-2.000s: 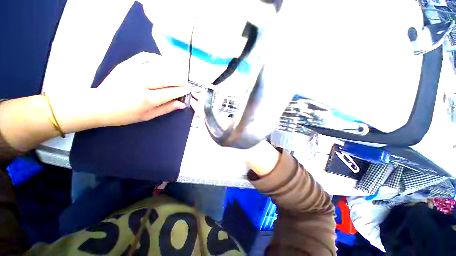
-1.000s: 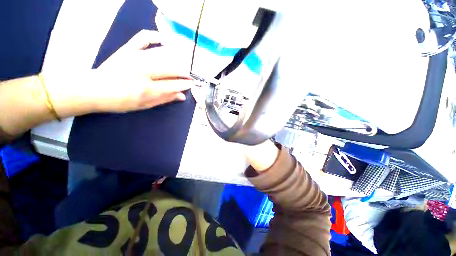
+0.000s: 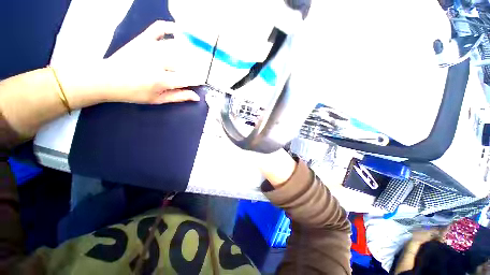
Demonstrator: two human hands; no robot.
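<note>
The navy garment piece (image 3: 139,142) lies on the white table, its right edge near the needle area of the white sewing machine (image 3: 370,59). My left hand (image 3: 137,72) lies flat on the cloth, fingertips beside the presser foot (image 3: 209,88). My right hand (image 3: 274,164) is mostly hidden behind the machine's head; only the wrist and part of the hand show, so its fingers cannot be seen. A clear plastic bag (image 3: 319,150) lies right of the machine's needle end.
Thread snips (image 3: 365,175) lie on a black box at the right. Checked fabric (image 3: 424,190) is heaped beside it. A blue crate (image 3: 268,223) stands below the table. Part of another person (image 3: 430,255) shows at the lower right.
My left hand has moved up and slightly away from the cloth's near edge, and its fingers lie flatter. More of the navy cloth shows below it. The right forearm has barely moved.
</note>
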